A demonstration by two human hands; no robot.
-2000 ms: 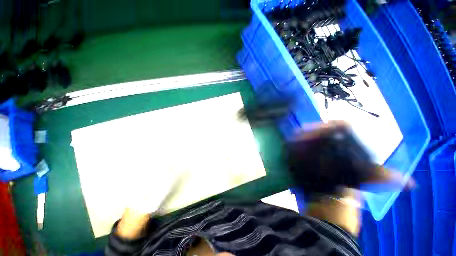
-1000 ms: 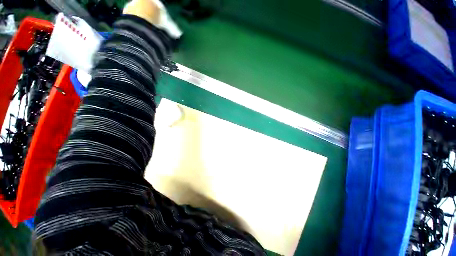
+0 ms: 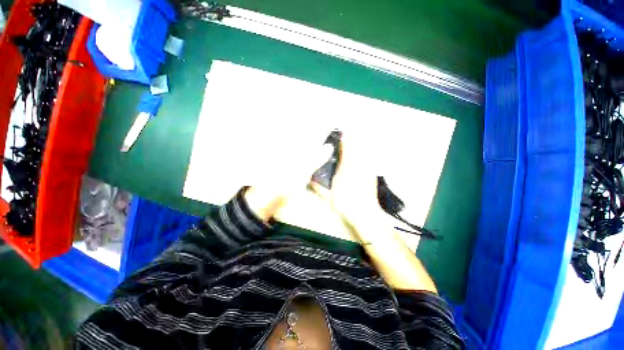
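Observation:
A black power adapter (image 3: 327, 169) is held between my two hands over the white work sheet (image 3: 253, 123). A small black part at its upper end (image 3: 334, 137) points away from me. My left hand (image 3: 291, 198) is at its lower left and blends into the bright sheet. My right hand (image 3: 352, 195) is along its right side, overexposed, its fingers hard to make out. A black cord bundle (image 3: 390, 197) shows right of my right hand, with a thin cable end (image 3: 417, 229) reaching past the sheet's edge.
A red bin (image 3: 65, 157) with black adapters stands left. A small blue bin (image 3: 147, 41) with white items is upper left, near a blue-handled blade (image 3: 140, 123). A lower blue bin (image 3: 164, 229) holds clear plastic. A large blue bin (image 3: 547, 171) with adapters stands right. A metal rail (image 3: 356, 53) runs behind.
The view has swung about. My left arm has come back from the upper left, and both hands are now together over the sheet with a black adapter.

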